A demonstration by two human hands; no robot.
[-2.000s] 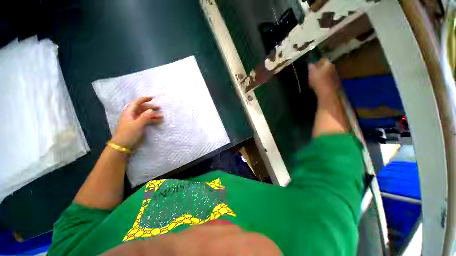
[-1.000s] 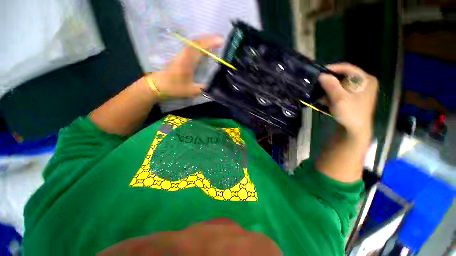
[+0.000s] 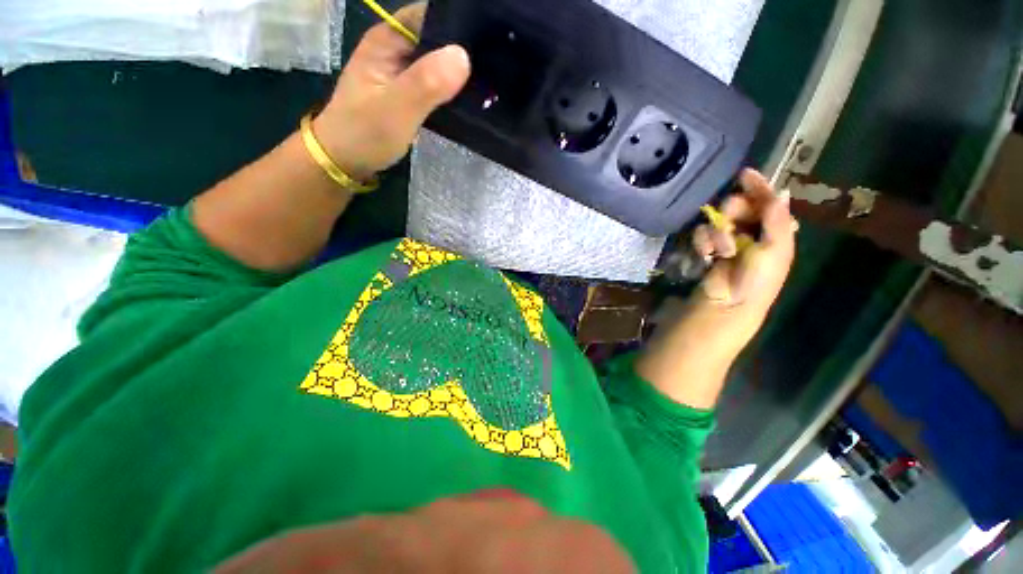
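A black socket housing (image 3: 522, 135) is held above the silvery-white sheet (image 3: 494, 213), its socket face towards me. Three round recesses show in a row. My left hand (image 3: 393, 95) grips its left end, thumb on the face. My right hand (image 3: 746, 241) is at its right end, fingers bent around the yellow-green wire (image 3: 718, 219) that pokes out there. Whether these fingers also touch the housing is hard to tell. Another yellow wire end (image 3: 390, 19) sticks out beside my left hand. The back of the housing is hidden.
A pile of white translucent sheets (image 3: 168, 34) lies at the upper left on the dark green bench (image 3: 213, 140). A chipped white metal frame (image 3: 825, 95) runs along the right. Blue surfaces (image 3: 802, 527) and brown panels show beyond it.
The right hand, first over the neighbouring conveyor, came back with the housing. Its open back showed a second ago; now its socket face shows. The left hand left the sheet and took hold.
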